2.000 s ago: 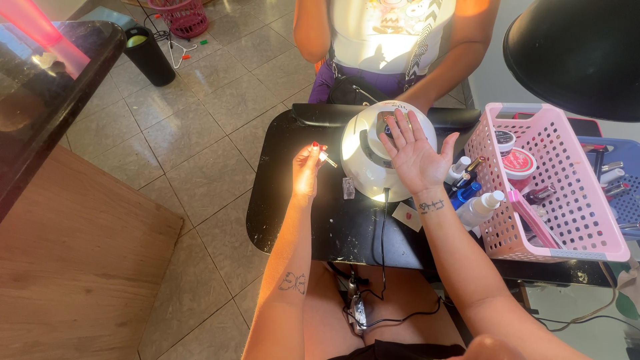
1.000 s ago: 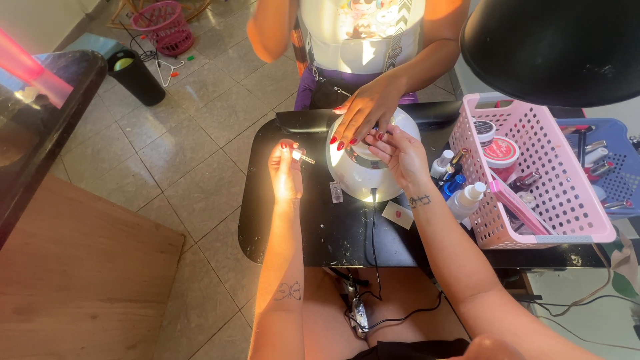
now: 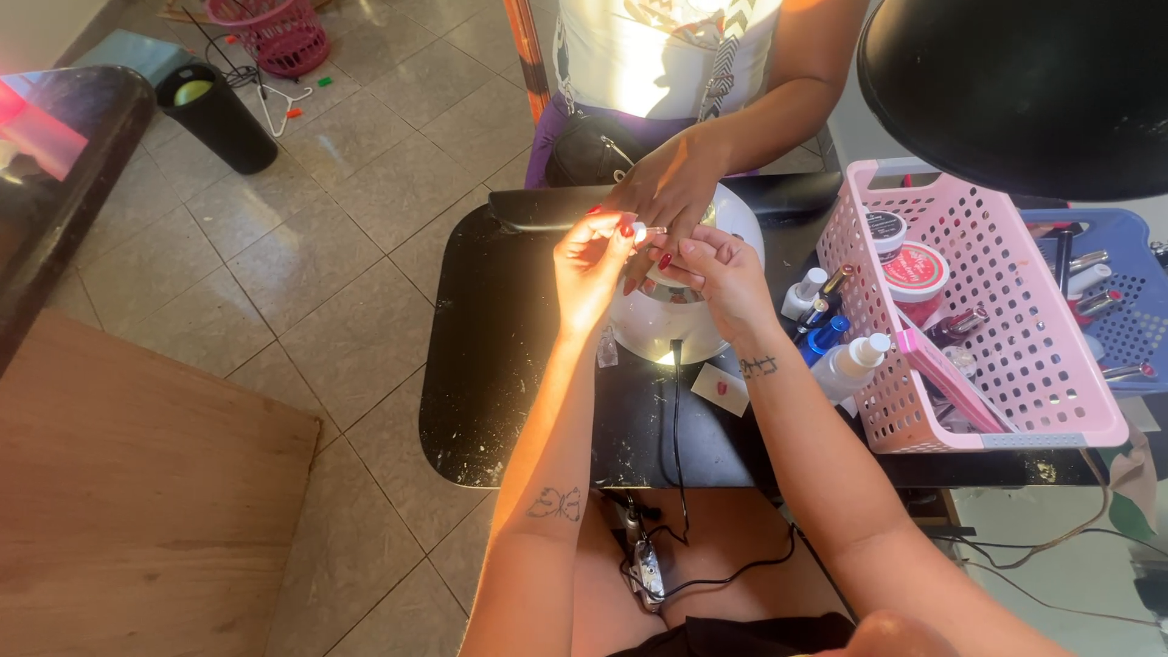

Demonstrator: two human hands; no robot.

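Observation:
In the head view my left hand [image 3: 593, 260] pinches a small nail polish brush [image 3: 646, 234] by its white cap, with its tip close to another person's fingers. My right hand [image 3: 721, 274] holds a finger of that person's hand [image 3: 673, 182], which is spread palm down. Both of my hands meet over a round white nail lamp [image 3: 664, 324] on a black table [image 3: 497, 365]. Near the lamp lie a white card [image 3: 721, 389] with a red mark and a small clear packet [image 3: 607, 349].
Bottles, including a white spray bottle [image 3: 849, 365], stand right of the lamp beside a pink perforated basket [image 3: 1022, 365] of jars and polish. A blue basket [image 3: 1131, 274] is behind it. A black lampshade [image 3: 1013, 91] overhangs the upper right. A black cable [image 3: 677, 429] crosses the table's front edge.
The other person's hand, absent from the lamp at first, has come down over it. My right hand has turned from an open palm to holding a finger; my left hand has brought the brush to it.

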